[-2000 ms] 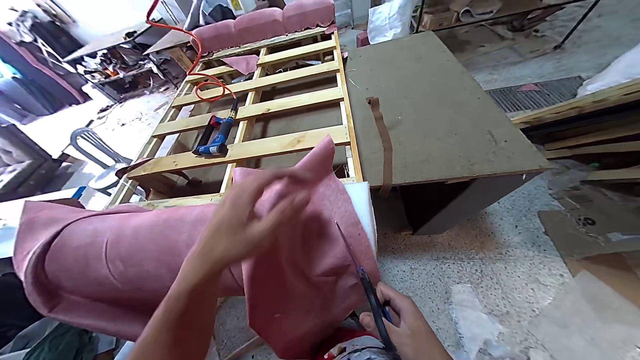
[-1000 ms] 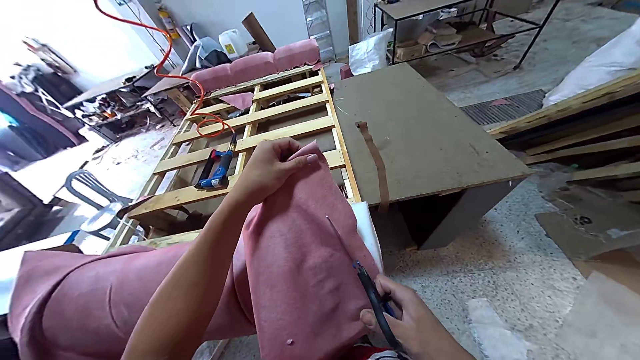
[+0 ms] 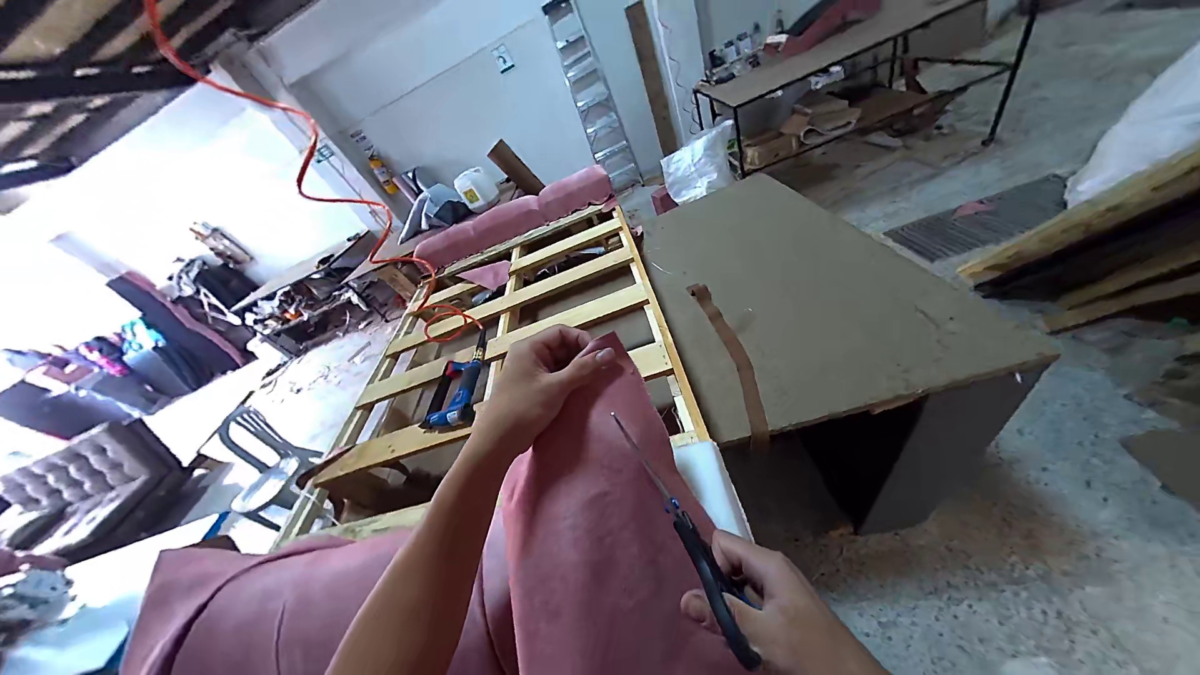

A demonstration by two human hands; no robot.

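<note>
My left hand [image 3: 553, 375] pinches the upper edge of a piece of pink upholstery fabric [image 3: 600, 534] and holds it up. In my right hand [image 3: 773, 600] are scissors with dark handles [image 3: 708, 572]; their blades point up and left over the fabric and look nearly closed. More pink fabric covers a padded part [image 3: 328, 600] at the lower left. Behind my left hand, a blue pneumatic staple gun [image 3: 457, 394] rests on a slatted wooden frame [image 3: 572, 314], joined to an orange coiled air hose [image 3: 309, 141].
A brown board-topped table [image 3: 844, 309] adjoins the frame on the right, with a brown strip [image 3: 731, 352] on it. White padding [image 3: 712, 483] shows at the frame's near corner. A plastic chair [image 3: 262, 469] stands to the left, and stacked boards [image 3: 1116, 244] lie at far right.
The fabric piece, crumpled two seconds ago, now hangs straighter from my left hand, which has closed on its upper edge. My right hand keeps the scissors. The view has tilted up.
</note>
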